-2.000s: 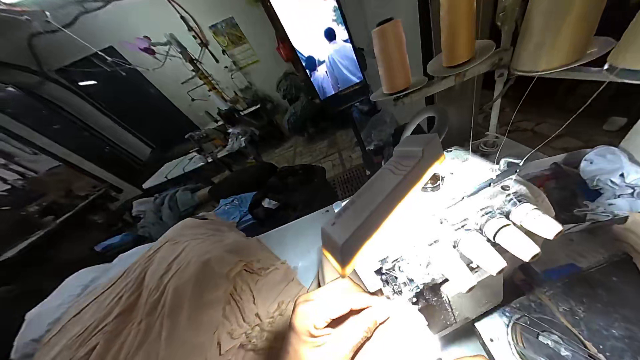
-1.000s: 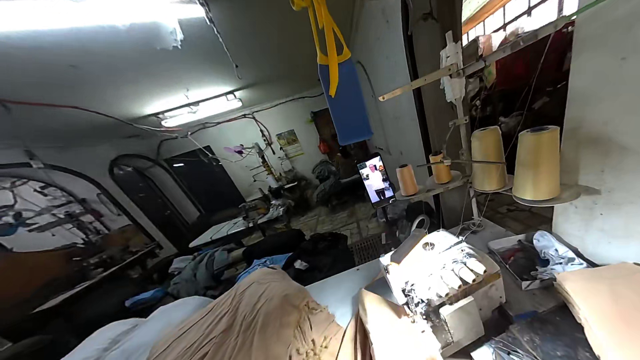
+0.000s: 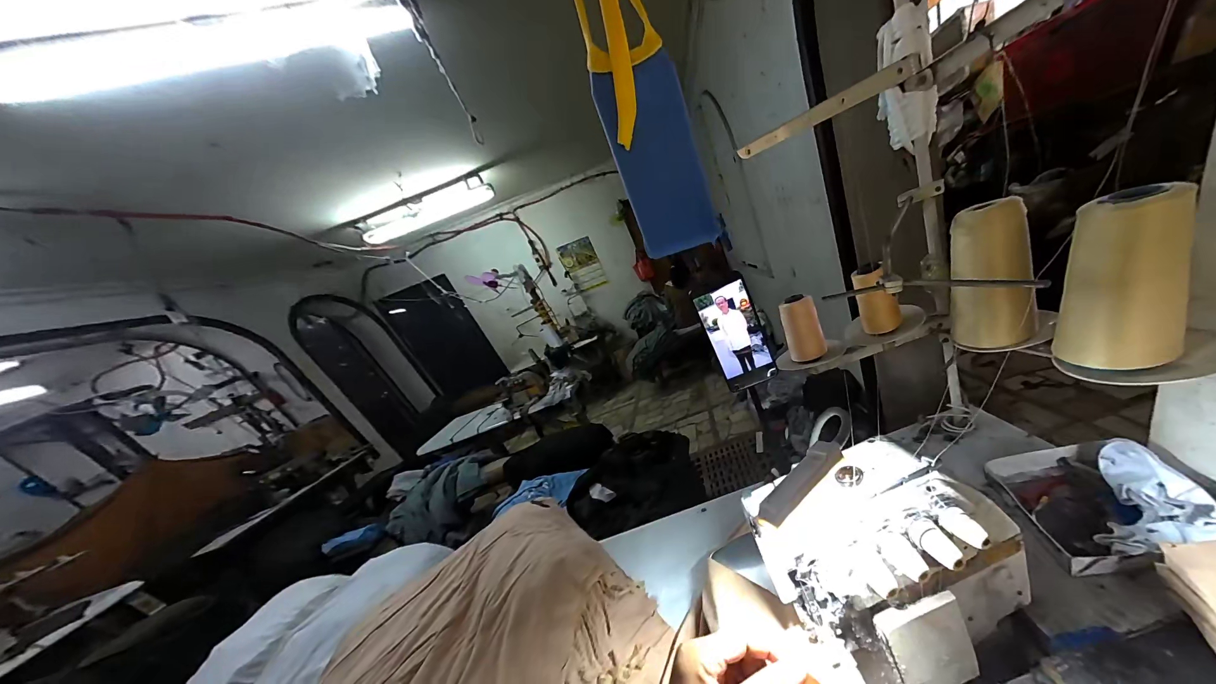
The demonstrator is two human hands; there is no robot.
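My left hand (image 3: 736, 662) shows at the bottom edge, fingers curled on a piece of tan fabric (image 3: 746, 600) at the front left of an overlock sewing machine (image 3: 883, 541). Bright light washes out the fingertips and the needle area. My right hand is not in view. A large heap of gathered tan fabric (image 3: 513, 598) lies to the left of my hand, with white fabric (image 3: 313, 608) beyond it. Thread cones, small orange ones (image 3: 803, 328) and large yellow ones (image 3: 1126, 275), stand on the rack behind the machine.
A phone (image 3: 736, 334) on a holder stands behind the machine. At the right are a tray (image 3: 1035, 518) with a white cloth (image 3: 1154, 494) and folded tan fabric (image 3: 1192, 579). Dark clothes (image 3: 636, 484) lie beyond the table. A blue apron-like piece (image 3: 660, 157) hangs overhead.
The view has tilted up and away from the close look at the machine, so my left hand now shows only at the bottom edge. The phone's picture has changed.
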